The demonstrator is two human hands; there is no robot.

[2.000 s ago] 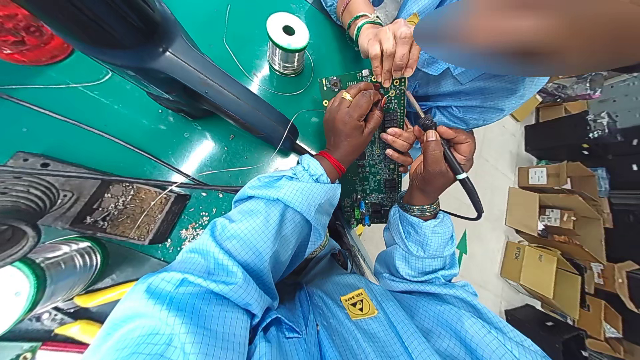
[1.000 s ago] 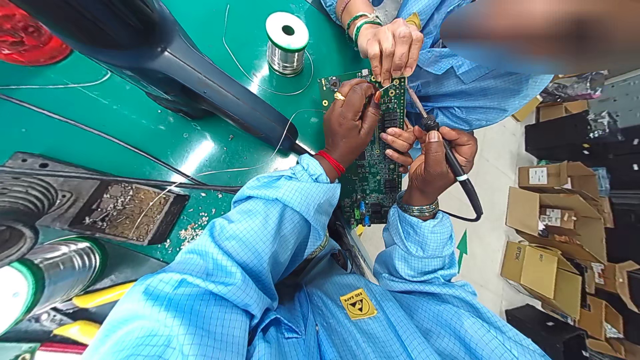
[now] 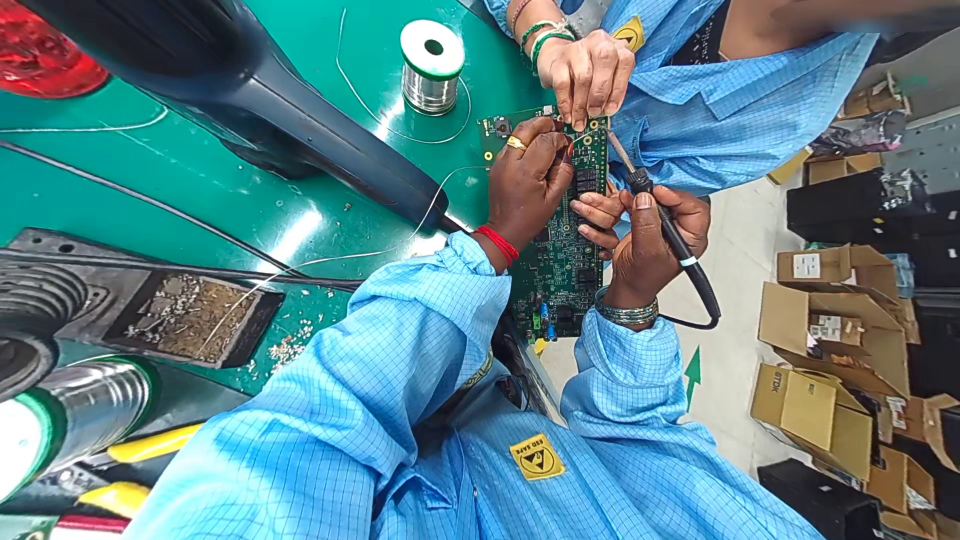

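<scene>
My left hand (image 3: 529, 176) pinches a thin solder wire (image 3: 581, 137) over the upper part of a green circuit board (image 3: 559, 259). In my right hand (image 3: 656, 236) is a soldering iron (image 3: 664, 210), its tip at the board's upper right edge, close to the wire. Another person's one hand (image 3: 589, 75) presses fingers on the top edge of the board, and their other hand (image 3: 598, 217) supports its right side beneath my right hand. Solder wire also trails leftward from my left hand across the green mat. My fingertips partly hide the wire's end.
A solder spool (image 3: 431, 71) stands on the green mat, beside a large dark tool-like arm (image 3: 300, 112). At left are a soldering iron stand with a debris tray (image 3: 187, 319), another solder spool (image 3: 82, 412) and yellow handles (image 3: 154, 442). Cardboard boxes (image 3: 832, 322) lie on the floor at right.
My left fingers have shifted slightly at the board's upper part. The soldering iron stays near the same edge, and the other person's hands still hold the board.
</scene>
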